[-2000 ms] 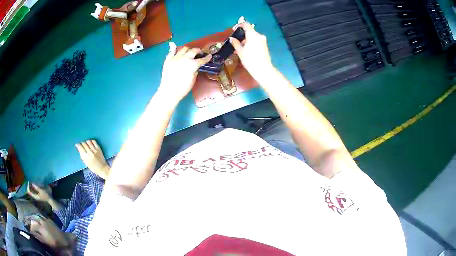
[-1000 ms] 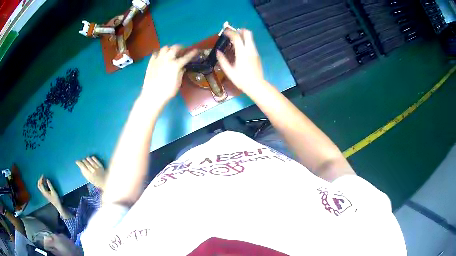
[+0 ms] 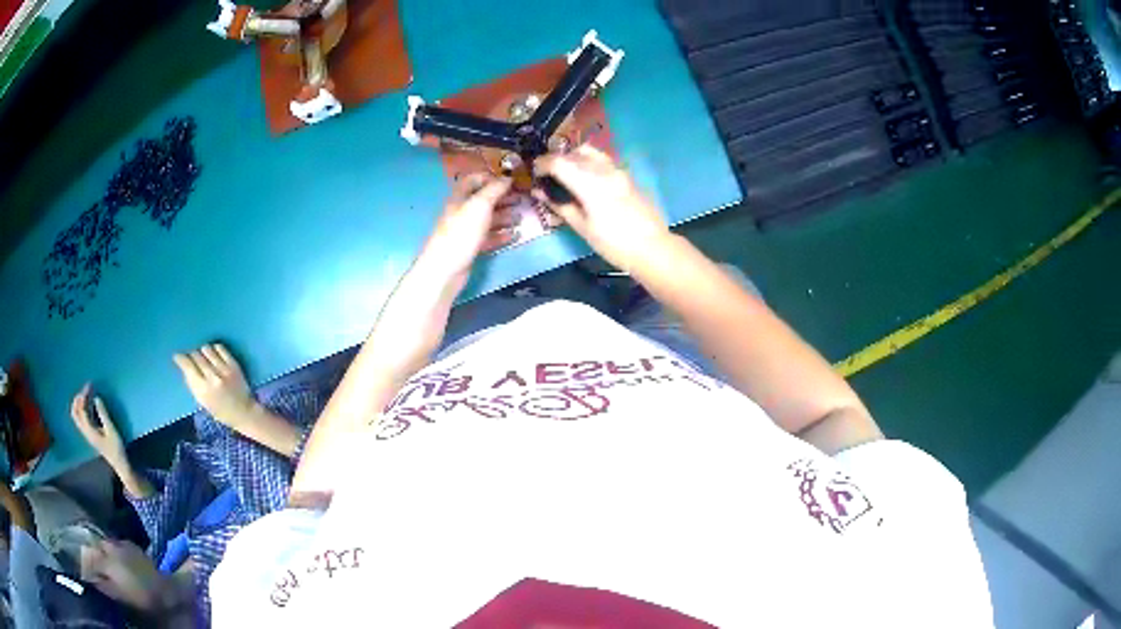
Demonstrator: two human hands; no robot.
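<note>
A Y-shaped assembly fixture lies on an orange-brown base plate (image 3: 473,86) in front of me. Two black legs lie along its two far arms, one to the left (image 3: 470,125) and one to the right (image 3: 575,89), with their outer ends in white end blocks. They meet at a dark centre hub (image 3: 529,139). My right hand (image 3: 599,203) holds a short black piece (image 3: 556,189) over the near arm. My left hand (image 3: 473,216) is at the near arm's left side, fingers bent; whether it grips anything is hidden. The near arm is mostly covered by my hands.
Another fixture (image 3: 312,55) on its base plate is at the upper left. Small black parts (image 3: 154,172) lie heaped on the teal bench (image 3: 295,234). Ribbed black trays (image 3: 787,117) are at the right. A person in a checked sleeve (image 3: 277,412) rests hands on the bench edge at left.
Both hands have moved from the two far arms to the near arm. The two far black legs are now uncovered and lie in the fixture. The neighbouring person's hands have shifted slightly.
</note>
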